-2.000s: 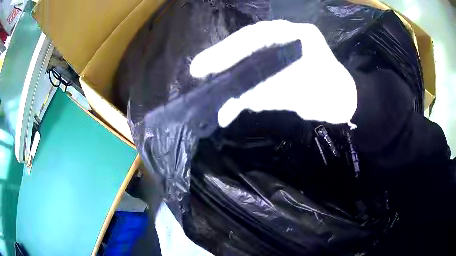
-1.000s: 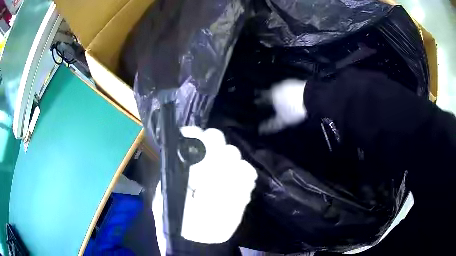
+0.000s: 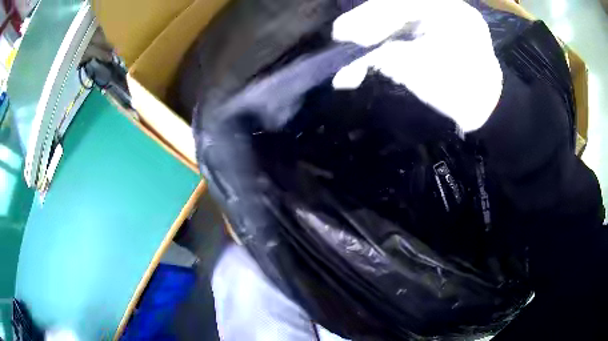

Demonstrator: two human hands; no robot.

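Observation:
My right hand [image 3: 443, 60], in an overexposed white glove, is over the black liner bag [image 3: 347, 246] at the upper right. Its thumb and fingers grip one end of a long dark moulded plastic part [image 3: 300, 76]. The part is motion-blurred and slants down to the left over the bag; its far end is hard to separate from the bag's folds. My left hand is not clearly visible. A small white blur at the bottom left edge, over the green worktop, may be its glove, cut off; its grip cannot be told.
The tan carton [image 3: 157, 53] surrounds the bag. To the left is the green worktop [image 3: 113, 206] with a wood-coloured edge, a pale bar-shaped fixture [image 3: 57, 93] and black cable [image 3: 100, 73]. A blue bin [image 3: 160, 300] is below. White cloth [image 3: 257, 300] shows at the bottom.
My left hand has left the bag's near left side with its ringed part. My right hand has risen from inside the bag and now holds a long dark part.

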